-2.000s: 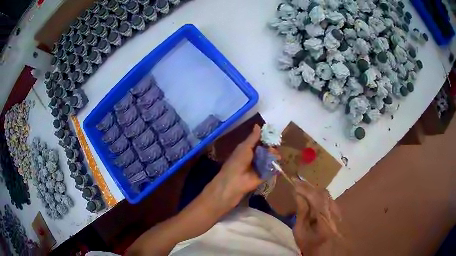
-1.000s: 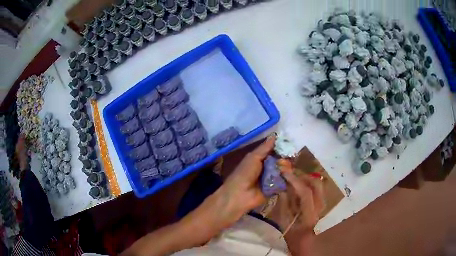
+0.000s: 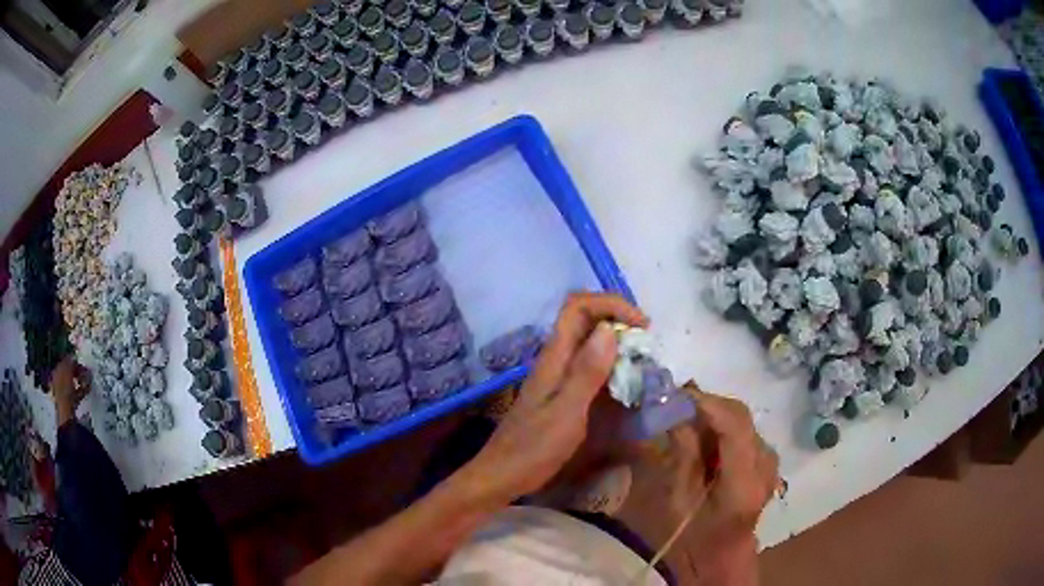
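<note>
My left hand (image 3: 550,389) pinches a pale ruffled part (image 3: 630,364) between thumb and fingers, right of the blue tray's near corner. The part touches the upper end of a purple-grey body (image 3: 659,410). My right hand (image 3: 733,469) holds this body at its right side and also a thin wooden stick (image 3: 685,522), which slants down toward my lap. The stick's tip is hidden by the fingers. The blue tray (image 3: 389,174) holds purple-grey bodies in columns at its left, and one lies apart near its front edge (image 3: 512,347).
Rows of assembled figurines (image 3: 447,71) curve along the table's back and left. A pile of pale ruffled parts (image 3: 847,240) lies at right. An orange strip (image 3: 243,349) is left of the tray. A neighbour's hand (image 3: 71,383) reaches among heaps at far left.
The pale part has moved from beside my left fingertips onto the purple-grey body's end. My right hand has taken the body from my left palm. The view has shifted, and the hands now cover the board.
</note>
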